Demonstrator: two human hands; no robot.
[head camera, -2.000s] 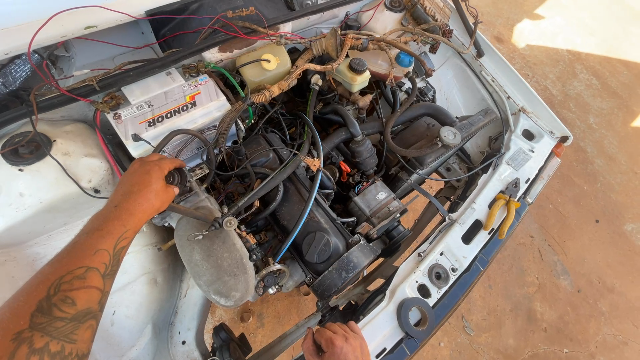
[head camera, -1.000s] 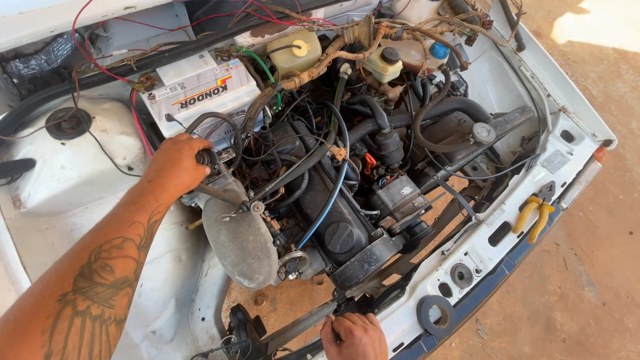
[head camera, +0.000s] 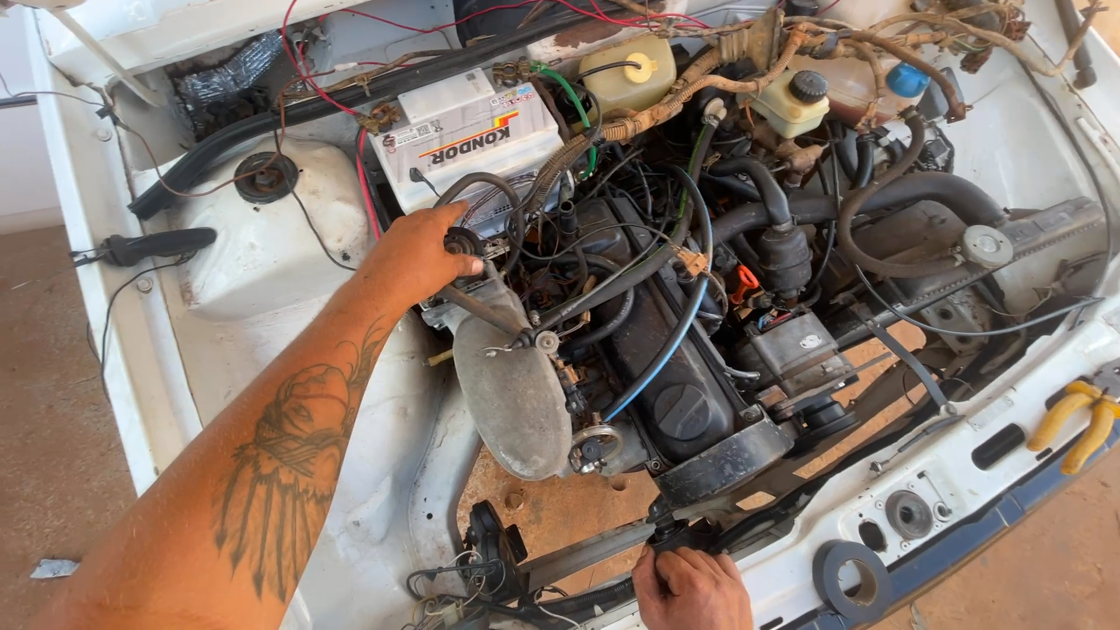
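My left hand (head camera: 429, 249) reaches over the engine bay, its fingers curled around a round black part (head camera: 462, 245) beside the car battery (head camera: 468, 131). Below it lies the oval grey metal cover (head camera: 512, 394). At the bottom centre, my right hand (head camera: 691, 586) is curled at the front crossmember, its fingertips against a black part (head camera: 678, 532); whether it grips that part cannot be told. Between the hands is the engine's black valve cover (head camera: 674, 385) with its oil filler cap (head camera: 682, 411). A blue hose (head camera: 652, 376) runs across it.
Yellow-handled pliers (head camera: 1085, 416) and a roll of black tape (head camera: 851, 582) lie on the front panel. Loose wires (head camera: 455, 577) hang near the right hand. A brown-wrapped wiring harness (head camera: 665, 114) crosses by the fluid reservoirs (head camera: 792, 105). A black-handled tool (head camera: 157, 248) rests on the left fender.
The view has shifted left, bringing the black-handled tool into fuller sight. Both hands stay at about the same places on the car.
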